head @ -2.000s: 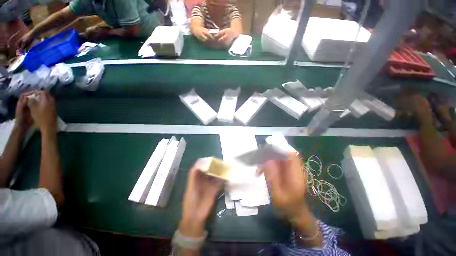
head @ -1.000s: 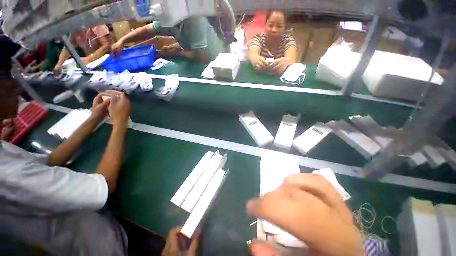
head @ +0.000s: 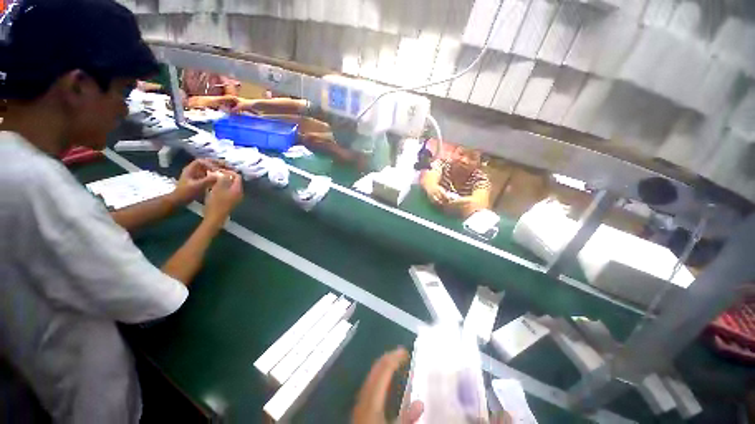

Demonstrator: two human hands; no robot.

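Note:
A white small carton (head: 451, 377) with a blurred purple print stands out at the bottom, right of centre. My left hand (head: 382, 389) is at its left side, blurred, with fingertips against its lower left edge. Only a sliver of my right hand (head: 500, 417) shows at the bottom edge, right of the carton; its grip is hidden. Three set-up cartons (head: 306, 348) lie side by side left of my hands, with flaps at the far end. A white flat piece (head: 515, 402) lies right of the held carton.
Several cartons (head: 521, 334) lie scattered beyond the white strip (head: 319, 272). A neighbour (head: 74, 248) works close at left. White product units (head: 240, 157) and a blue bin (head: 257, 132) are farther left. A grey metal post (head: 687, 310) stands at right. Another person (head: 460, 184) sits opposite.
The view has swung left and up. A third carton has joined the row at left since the earliest frame. A purple-printed carton now shows at my hands; my left hand has moved right from the row.

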